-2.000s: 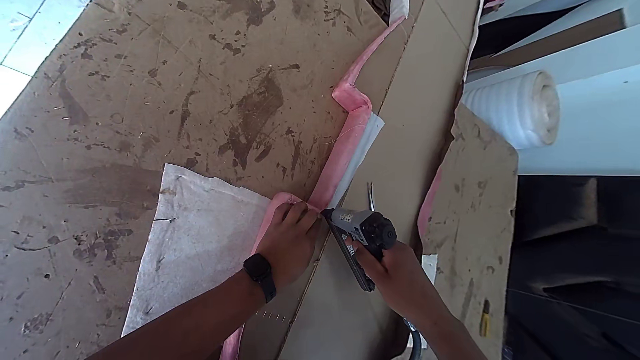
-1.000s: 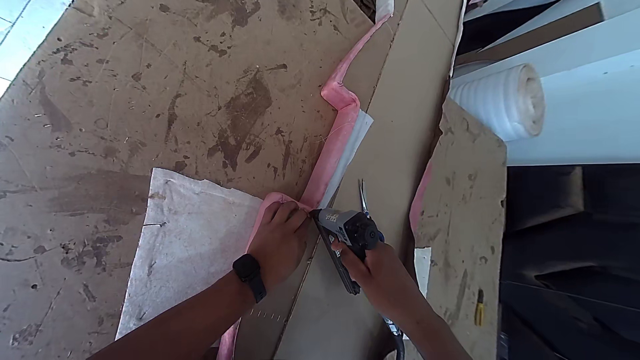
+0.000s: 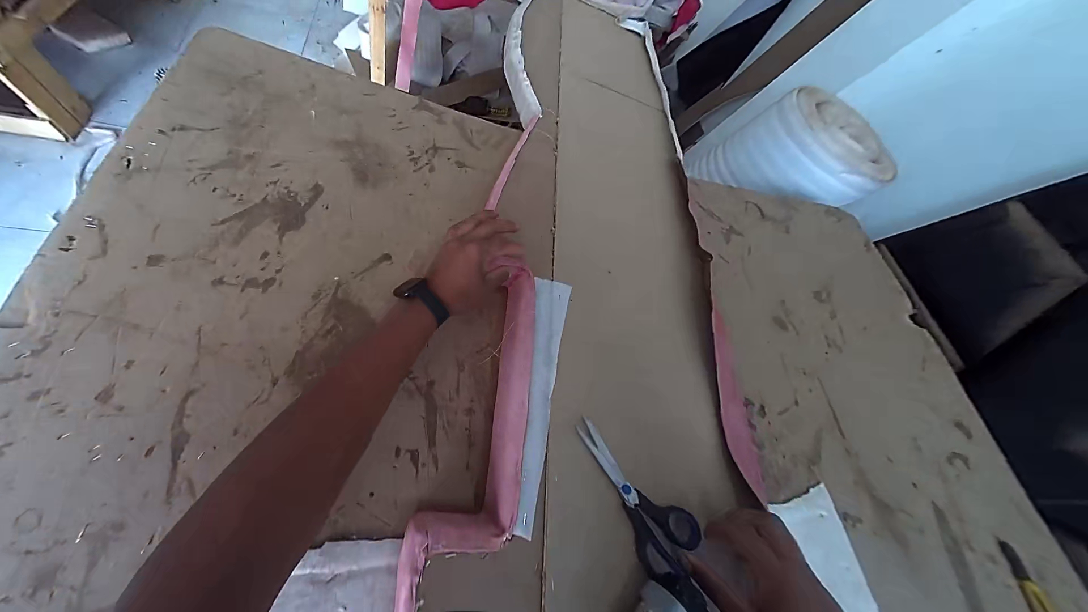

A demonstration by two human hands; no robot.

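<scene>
My left hand (image 3: 476, 259) grips the pink fabric-covered edging (image 3: 512, 374) at its upper bend, near the middle of the cardboard-like panel (image 3: 625, 280). A white strip (image 3: 544, 399) runs along the right side of the edging. My right hand (image 3: 756, 557) is low on the right, fingers curled, beside the dark handles of a pair of scissors (image 3: 627, 493). The scissors lie slightly spread on the panel, blades pointing up and left. A pale object is partly visible at the bottom edge by the handles. Whether my right hand holds anything is hidden.
The worn brown table (image 3: 255, 212) bears scattered staples. A roll of white foam sheet (image 3: 799, 149) stands at upper right, near dark cushions (image 3: 986, 280). Yellow-handled pliers or a similar tool (image 3: 1028, 586) lie at lower right. White fabric (image 3: 820, 544) is beside my right hand.
My left hand has moved up the edging from its lower corner to the upper bend. My right hand, which held a staple gun at that corner, has moved down right. The view has shifted.
</scene>
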